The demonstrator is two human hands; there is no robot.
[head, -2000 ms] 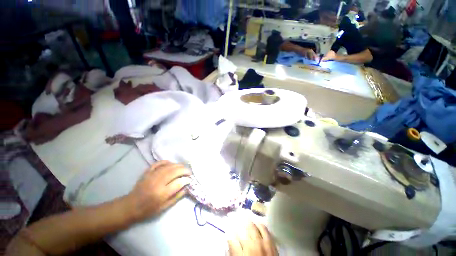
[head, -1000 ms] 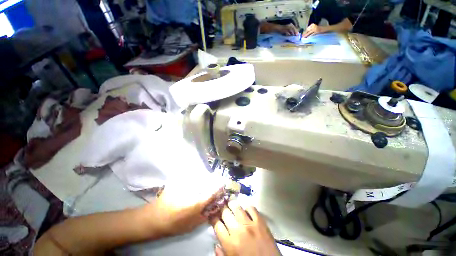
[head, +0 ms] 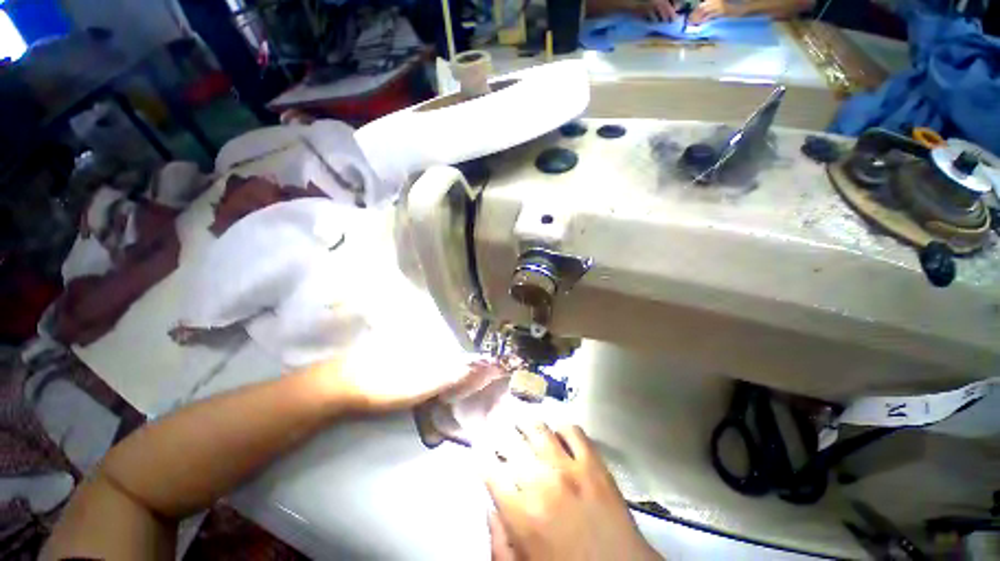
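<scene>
A garment piece (head: pixel 280 279) with a whitish reverse lies left of the sewing machine head (head: pixel 702 274). Its brownish edge (head: pixel 452 416) lies at the presser foot (head: pixel 507 356), under the bright lamp. My left hand (head: pixel 395 367) lies flat on the fabric just left of the needle, its fingers washed out by glare. My right hand (head: pixel 559 482) rests in front of the needle, fingertips near the fabric edge. Glare hides whether it pinches the cloth.
A white tape roll (head: pixel 483 115) sits on the machine head. Black scissors (head: pixel 768 449) lie under the arm, with dark snips (head: pixel 883 535) to their right. A size label tape (head: pixel 905 410) hangs at right. Cut panels (head: pixel 121 274) heap at left. Another person's hands (head: pixel 685 11) hold blue fabric behind.
The garment has turned, and its brownish edge now sits at the needle. My left hand has moved right and up to the presser foot since the oldest frame. The camera view has shifted closer.
</scene>
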